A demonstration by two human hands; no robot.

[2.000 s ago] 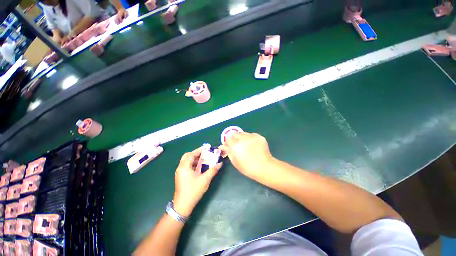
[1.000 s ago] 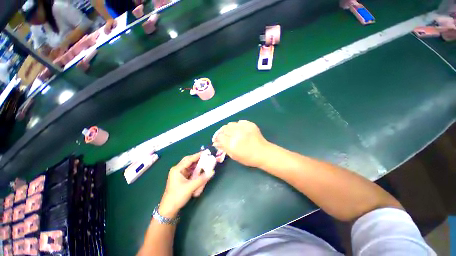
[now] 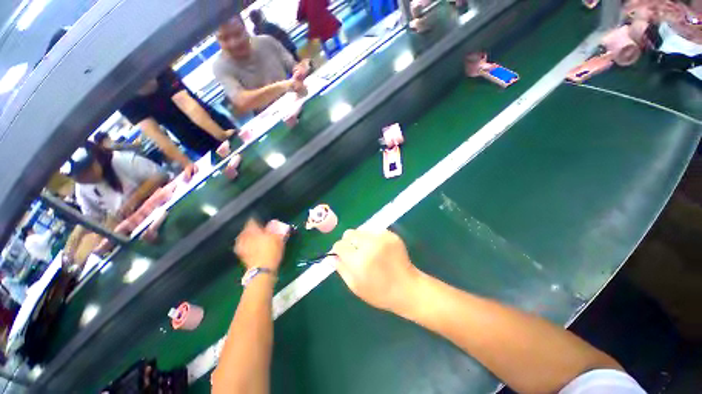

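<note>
My left hand (image 3: pixel 260 248) is slightly blurred over the green belt. A small pink part (image 3: pixel 278 228) shows at its fingertips, its shape mostly hidden. My right hand (image 3: pixel 376 265) is closed over the white strip, to the right of my left hand. Thin dark lead wires (image 3: pixel 317 259) stick out from its fingers to the left; whatever else it holds is hidden. A pink fan head (image 3: pixel 323 218) stands on the belt just above and between my hands. My hands are apart.
Another fan head (image 3: pixel 187 316) stands on the belt at lower left. A joined head and handle (image 3: pixel 392 159) and a blue-faced handle part (image 3: pixel 502 75) lie farther up. The white strip (image 3: pixel 477 132) borders the bench. Black trays (image 3: pixel 146 382) show at bottom left. People work across the line.
The view has turned and tilted up, showing more people opposite. My hands have separated; my left hand has moved up over the belt, and wires now show at my right hand.
</note>
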